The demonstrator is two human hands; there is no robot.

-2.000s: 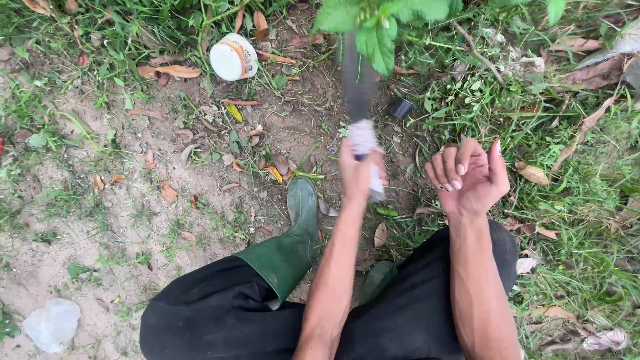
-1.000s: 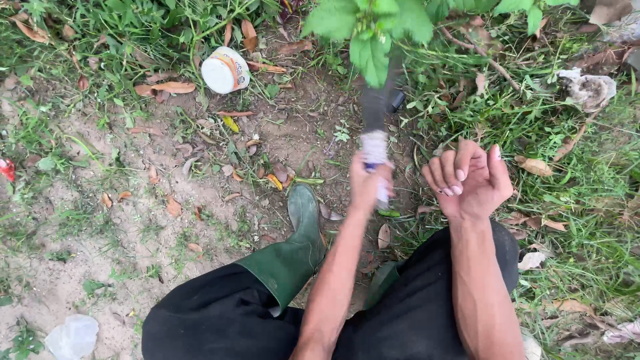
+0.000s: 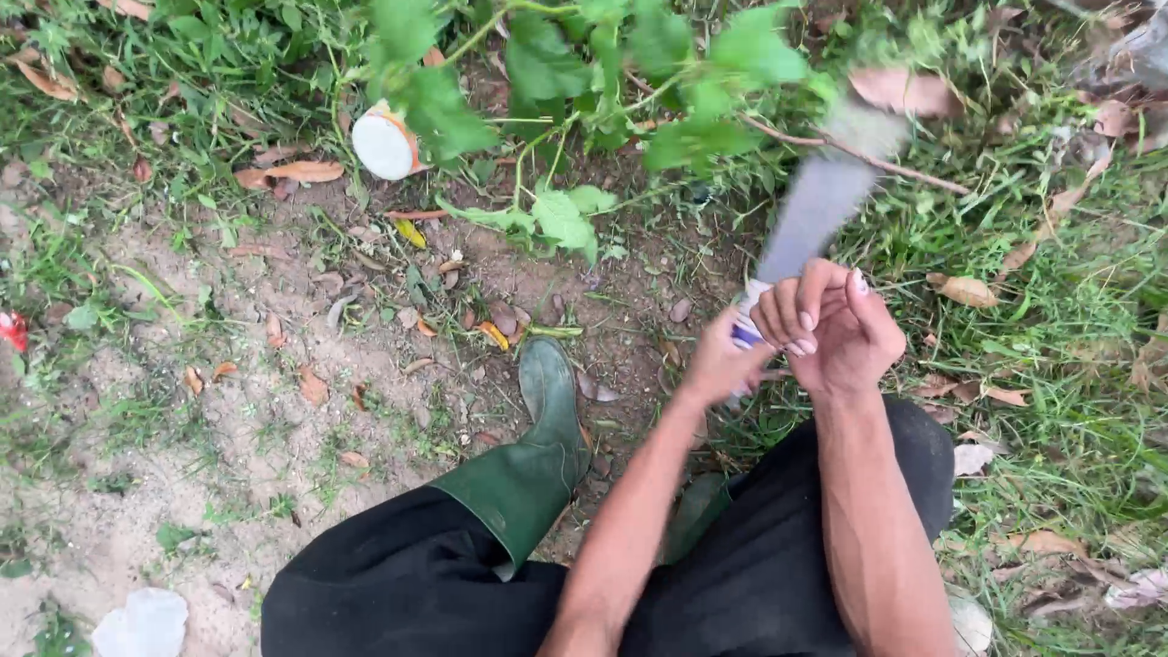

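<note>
My left hand (image 3: 725, 360) is closed around the wrapped white and purple handle (image 3: 750, 319) of a machete. Its long grey blade (image 3: 812, 219), blurred, slants up and right over the grass. Just right of the handle is my right hand (image 3: 835, 328), palm up, fingers loosely curled and thumb apart, with nothing visible in it; its fingertips overlap the handle area in the view, and whether they touch it I cannot tell. A leafy green plant (image 3: 561, 214) spreads across the top centre, left of the blade, its upper leaves blurred.
A green rubber boot (image 3: 547, 438) stands on the soil below the plant, near my left knee (image 3: 356, 566) in black trousers. A white-lidded tub (image 3: 383, 144) lies at upper left. A thin stick (image 3: 894, 169) crosses near the blade. Clear plastic (image 3: 141, 625) lies at lower left.
The machete, earlier pointing up beneath the leaves, has swung to the right. My left hand has moved right, close to my right hand, which has stayed about where it was. More of the plant shows.
</note>
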